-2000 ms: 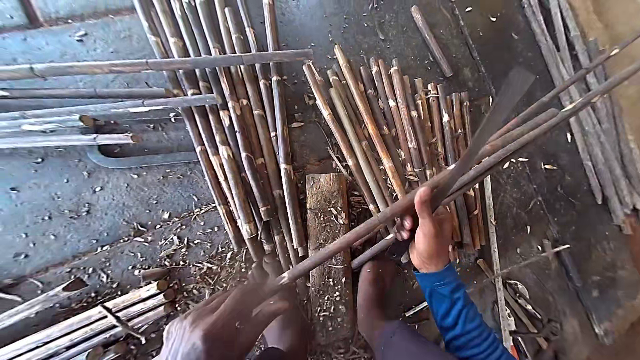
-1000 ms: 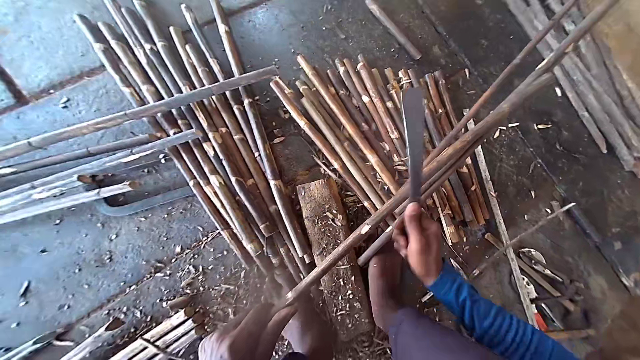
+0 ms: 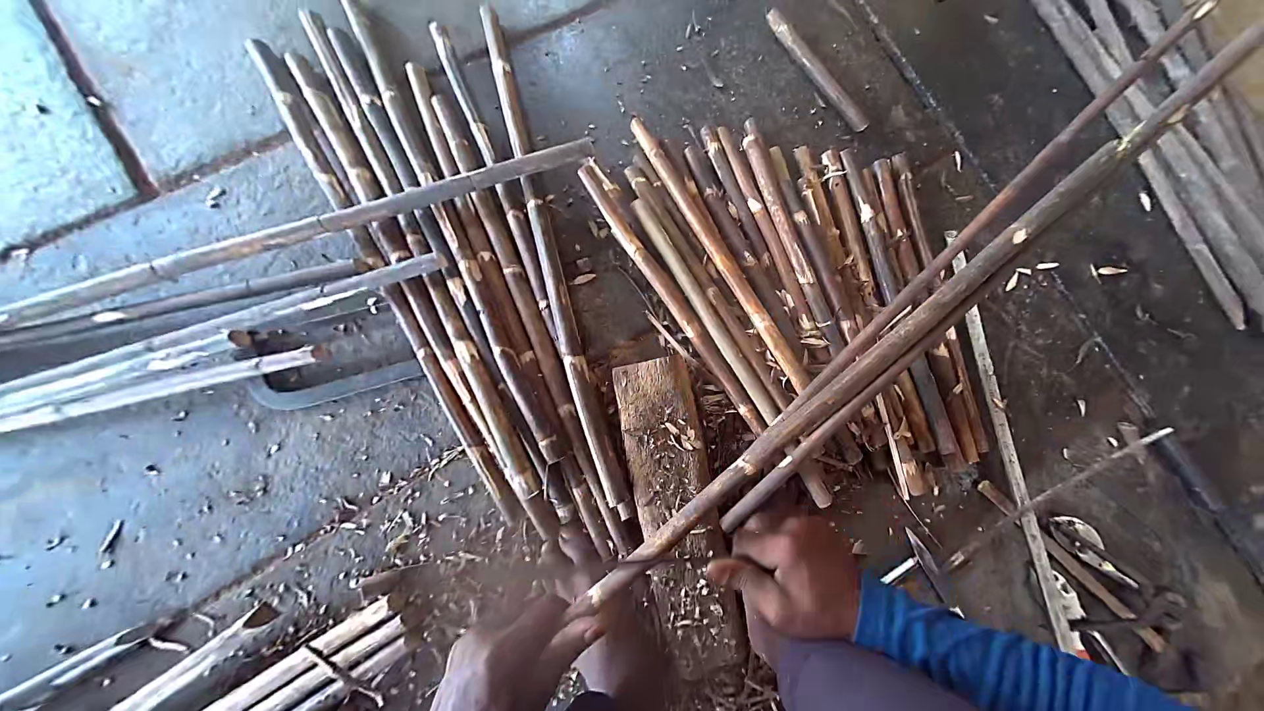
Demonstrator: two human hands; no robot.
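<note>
My left hand (image 3: 513, 647) grips the lower end of a long wooden pole (image 3: 889, 346), which slants up to the top right. A second thinner pole (image 3: 1047, 158) lies beside and across it. My right hand (image 3: 795, 573), below a blue sleeve, is closed on the machete's handle, which is mostly hidden. A dark motion-blurred streak, apparently the machete blade (image 3: 494, 578), lies level near the pole's lower end. A worn wood block (image 3: 662, 425) lies on the floor between my feet, under the pole, with shavings on it.
Long canes (image 3: 494, 296) lie on the left, with pale poles (image 3: 276, 232) across them. Shorter peeled sticks (image 3: 711, 237) are piled at centre right. A bow saw frame (image 3: 336, 395), a single stick (image 3: 815, 69), a pole bundle (image 3: 1165, 148) and small tools (image 3: 1086, 573) lie on the floor.
The machete was upright above my right hand; now my right hand is lower and the blade shows as a level blur near my left hand. My left hand still grips the pole's lower end.
</note>
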